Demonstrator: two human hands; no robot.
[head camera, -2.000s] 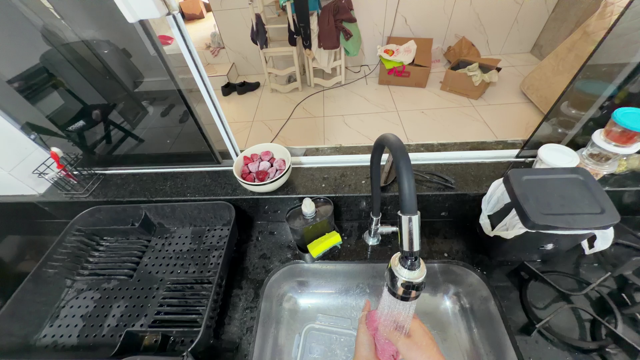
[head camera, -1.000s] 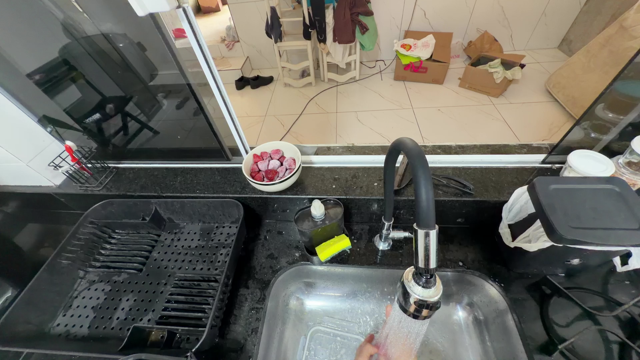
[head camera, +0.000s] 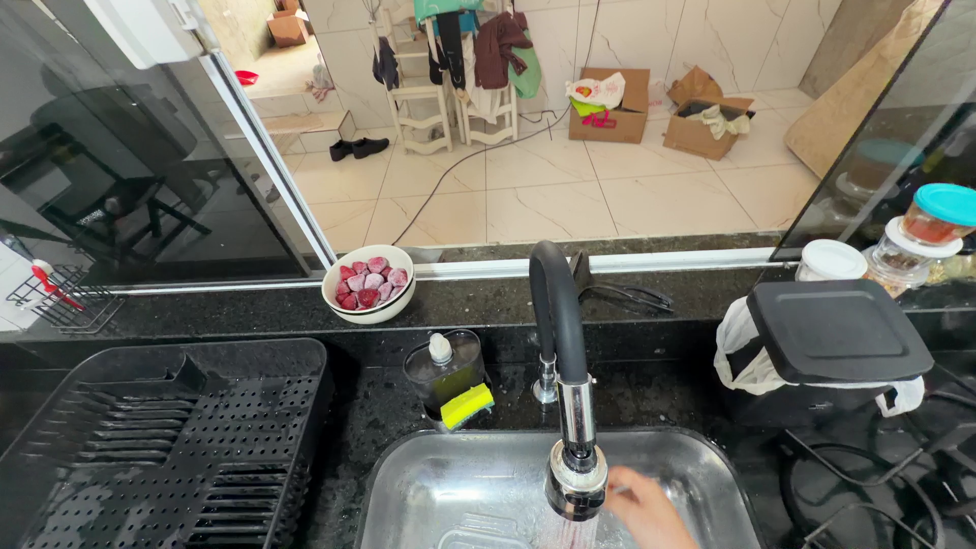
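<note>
My right hand (head camera: 648, 503) is at the right side of the chrome spray head (head camera: 577, 480), its fingertips close behind or against it; contact is unclear. My left hand is out of sight. Water runs from the spray head into the stainless steel sink (head camera: 419, 457). A clear plastic container or lid (head camera: 484, 534) lies in the sink, cut off by the lower edge. The black flexible faucet neck (head camera: 560, 313) arches above. Behind the sink's left part stands a soap dispenser (head camera: 442, 366) with a yellow sponge (head camera: 467, 406) at its front.
A black dish rack (head camera: 168, 450) stands left. On the ledge sits a bowl (head camera: 369, 284) of frozen strawberries. At right are a lidded black bin (head camera: 839, 335), stacked food containers (head camera: 915, 236) and stove grates (head camera: 862, 488). Wire utensils (head camera: 625, 293) lie behind the faucet.
Two seconds ago both hands were under the running water with something pink. Now only my right hand shows, higher, beside the spray head; the pink thing is not visible.
</note>
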